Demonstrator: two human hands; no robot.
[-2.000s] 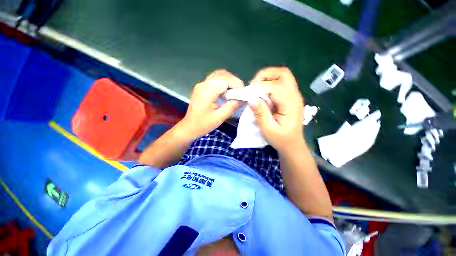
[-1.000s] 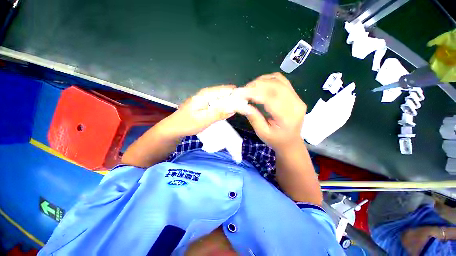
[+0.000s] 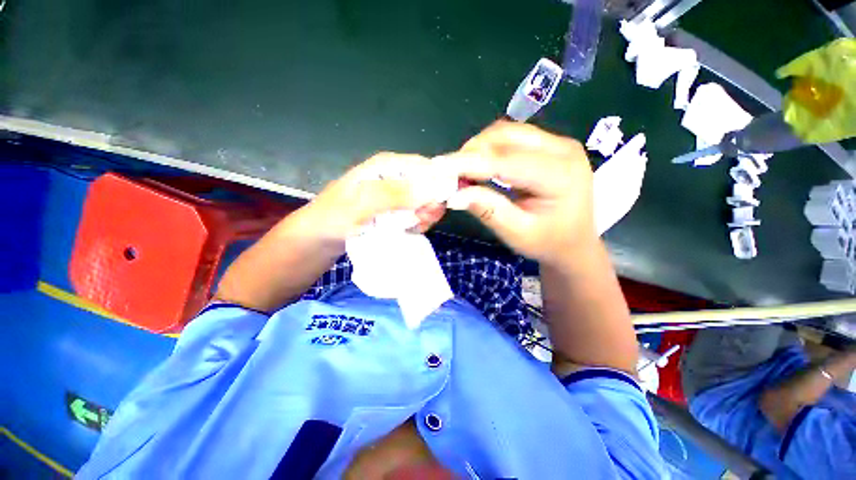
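Note:
My left hand (image 3: 371, 197) is shut on a white tissue (image 3: 399, 267), which hangs below it over my shirt front. My right hand (image 3: 535, 192) meets my left at the front, its thumb and forefinger closed on the tissue's upper end. Whether a small part sits inside the tissue is hidden by fingers and glare. A white adapter housing (image 3: 535, 89) with a dark inside lies on the bench just beyond my right hand. A small white fitting (image 3: 605, 136) and another tissue (image 3: 619, 184) lie right of that hand.
A yellow-wrapped tube (image 3: 818, 97) with a grey-blue tip (image 3: 699, 155) points left at the right. A row of white parts (image 3: 743, 208), grouped housings (image 3: 833, 234) and crumpled tissue (image 3: 715, 117) lie there. A red stool (image 3: 141, 253) stands left; another person's blue sleeve (image 3: 817, 441) shows lower right.
The view has shifted, so bench items sit further left and the yellow tube has come into view. The tissue now hangs from my left hand; earlier it hung between both hands.

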